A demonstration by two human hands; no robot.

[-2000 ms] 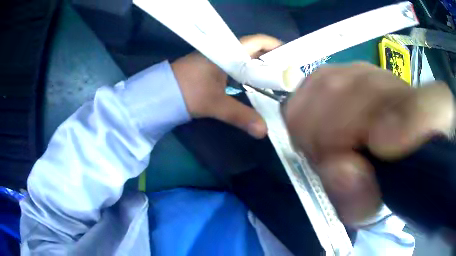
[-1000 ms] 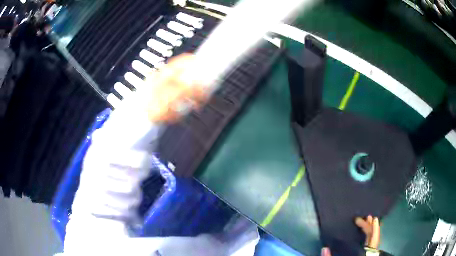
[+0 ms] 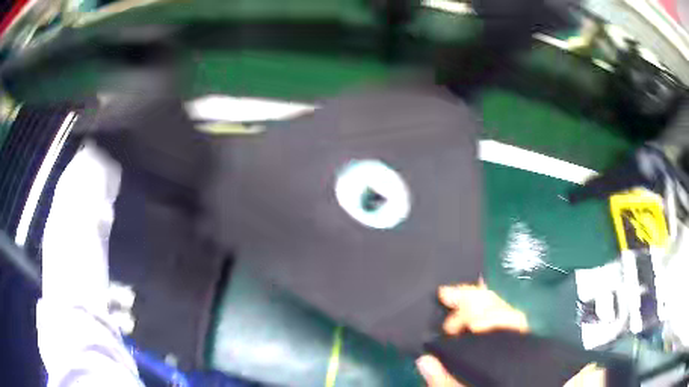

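Note:
The black jig plate point(image 3: 295, 212) fills the middle, blurred, with a pale teal-white ring point(image 3: 349, 198) around a small dark centre. My right hand point(image 3: 483, 311) is at the lower right, partly hidden, with its fingers and thumb at opposite sides of a thick black object point(image 3: 521, 357). I cannot tell if this is a tool body or a raised arm of the jig. My left sleeve reaches up the left side; my left hand cannot be made out there. No white arm shows on the jig.
A silver screw pile point(image 3: 523, 249) lies right of the jig. A yellow holder point(image 3: 641, 219) and a black-and-white device point(image 3: 600, 302) are at the far right. Yellow-green tape point(image 3: 335, 359) crosses the green surface below. A blue bin edge point(image 3: 155, 364) is at the lower left.
The view has swung from the ribbed tray at the left to the jig. The long white piece at my left hand is out of sight. My right hand still shows beside the jig.

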